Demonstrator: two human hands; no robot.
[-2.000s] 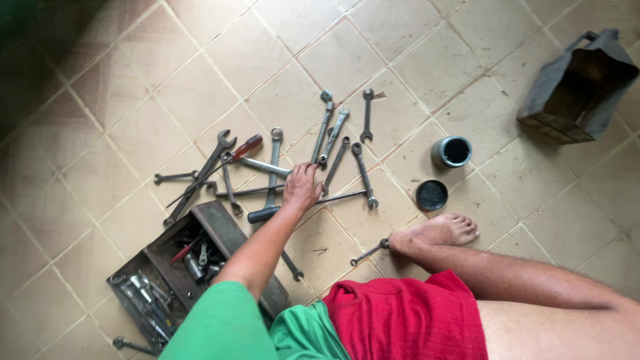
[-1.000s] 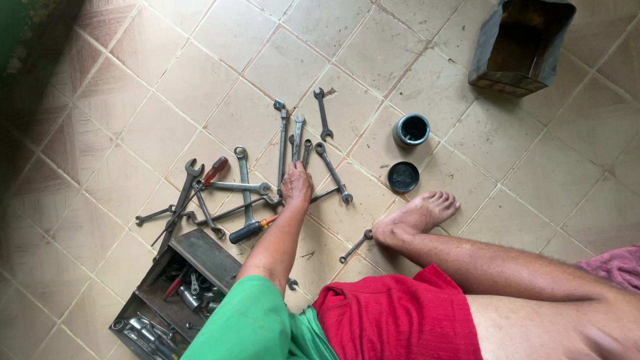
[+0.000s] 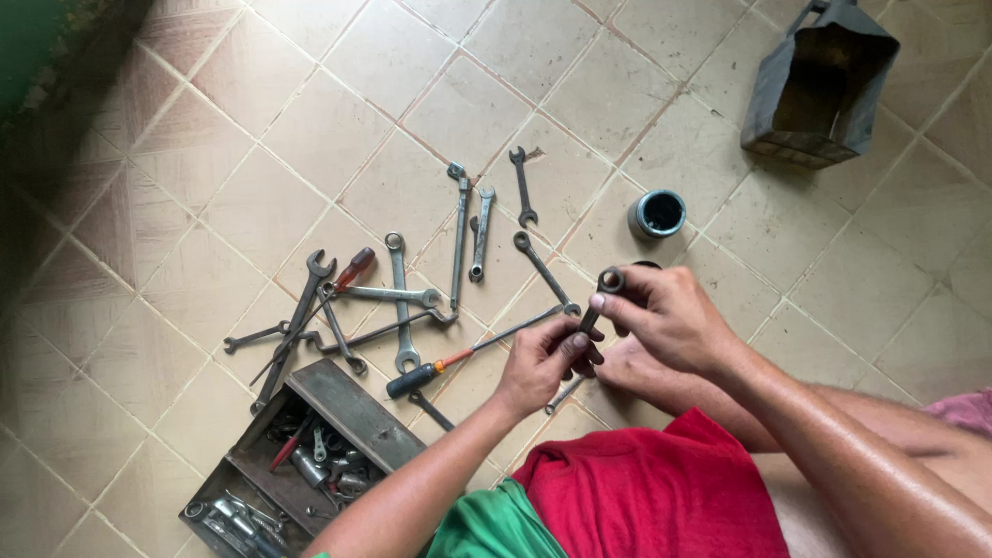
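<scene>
A dark ring-ended wrench (image 3: 610, 281) is held in both hands above the tiled floor. My right hand (image 3: 668, 310) pinches it near the ring, and my left hand (image 3: 552, 358) grips its lower part. Under and beside my left hand lies a screwdriver with a black and orange handle (image 3: 413, 380). Left and ahead of the hands are spread several wrenches, among them a large open-end wrench (image 3: 294, 329), a combination wrench (image 3: 399, 298) and a small double open-end wrench (image 3: 523, 187). A red-handled screwdriver (image 3: 355, 269) rests across some of them.
A metal toolbox (image 3: 353, 407) with sockets and tools stands open at the lower left. A round tin (image 3: 658, 214) with dark contents stands beyond my right hand. A cut-open container (image 3: 821, 85) is at the upper right. My bare leg and red shorts (image 3: 659, 492) are close below.
My left hand has come back from the spread wrenches toward my body and now holds a wrench. My right hand, out of view before, has come in and holds it too.
</scene>
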